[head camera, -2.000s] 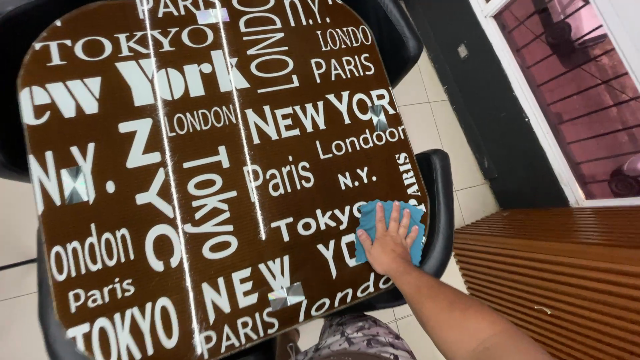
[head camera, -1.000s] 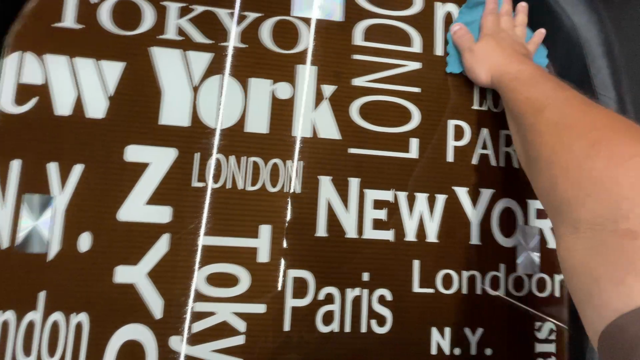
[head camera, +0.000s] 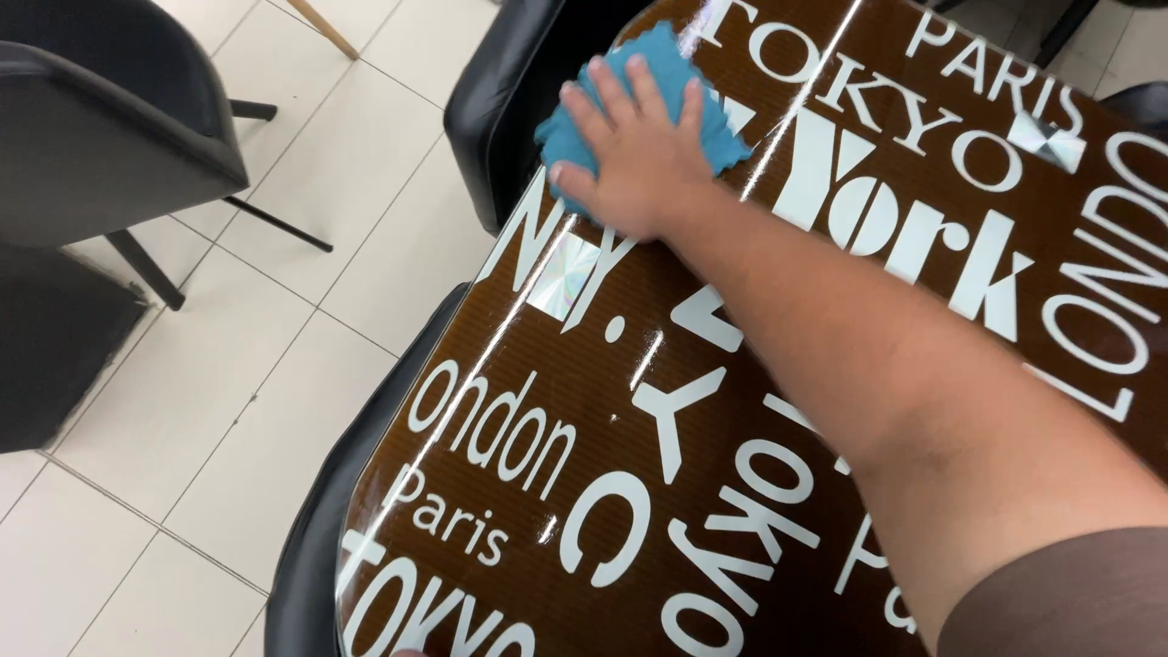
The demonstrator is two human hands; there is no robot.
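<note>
My right hand point(head camera: 639, 151) lies palm down with spread fingers on a blue cloth point(head camera: 671, 68), pressing it against the glossy brown tabletop point(head camera: 584, 383) near its upper left edge. The cloth is crumpled, with a wavy border, and reaches over the table's edge on the left. White city-name lettering and a few shiny silver squares decorate the tabletop. My right forearm crosses the table from the lower right and hides part of the lettering. Only a sliver of skin, seemingly my left hand point(head camera: 410, 652), shows at the bottom edge; its fingers cannot be made out.
Black chairs stand close against the table, one at its upper left point(head camera: 484, 119) and one along its lower left side point(head camera: 315, 511). Farther left on the tiled floor point(head camera: 274, 365) is another dark chair point(head camera: 100, 137), beside a black block-like surface point(head camera: 55, 347).
My right hand and the blue cloth have moved across the tabletop, from the lower right corner to the upper right part, and now to the left edge. The view has swung left.
</note>
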